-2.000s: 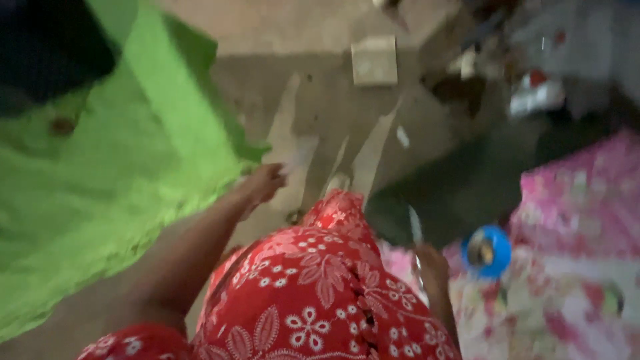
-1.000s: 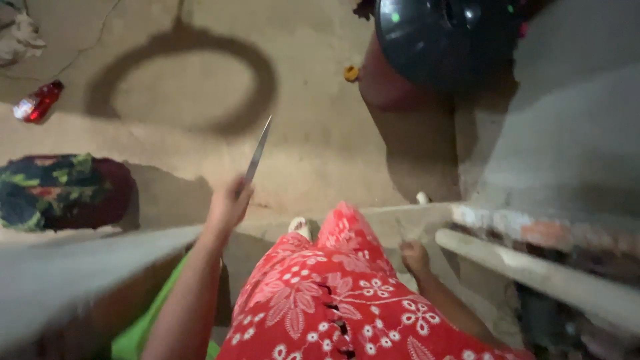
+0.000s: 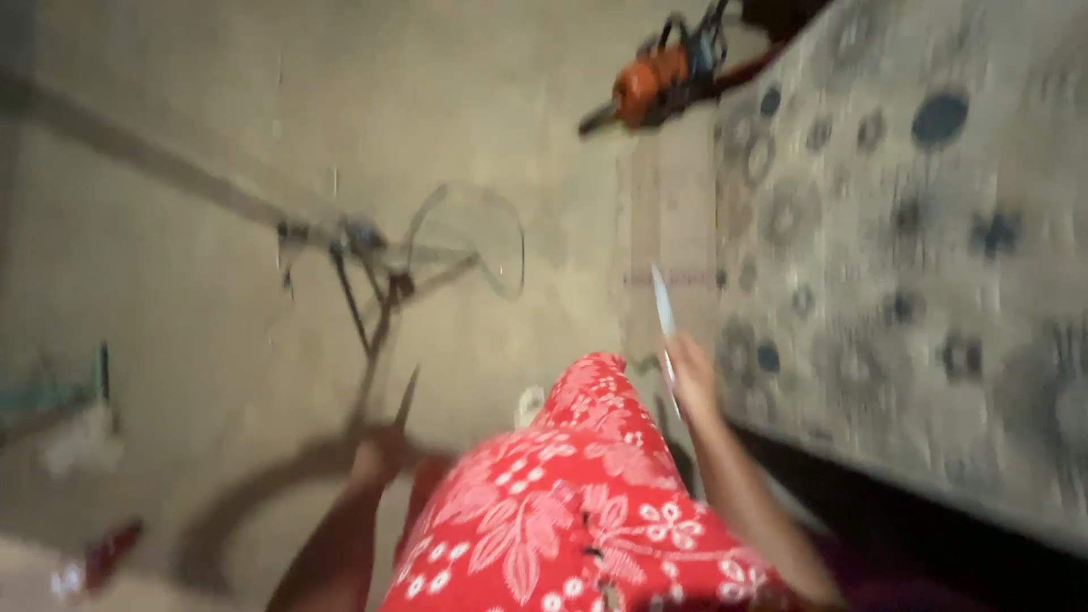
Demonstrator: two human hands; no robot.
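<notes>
My left hand (image 3: 382, 450) is closed around the lower end of a knife (image 3: 410, 393), whose narrow dark blade points up and away over the floor. In my right hand (image 3: 693, 374) is a second knife (image 3: 662, 297) with a pale blade, pointing forward; part of it shows along the inner side of my fingers. Both hands are blurred, one on each side of the red floral dress (image 3: 544, 510). The two hands are well apart.
A patterned cloth-covered surface (image 3: 850, 280) runs along the right. An orange and black object (image 3: 650, 85) stands beyond it. A tripod stand (image 3: 374, 280) or its shadow lies ahead left. A red shiny item (image 3: 110, 548) is at lower left.
The view has swung far round to another part of the room. The patterned surface and the orange object have come into view. A knife now shows clearly in my right hand.
</notes>
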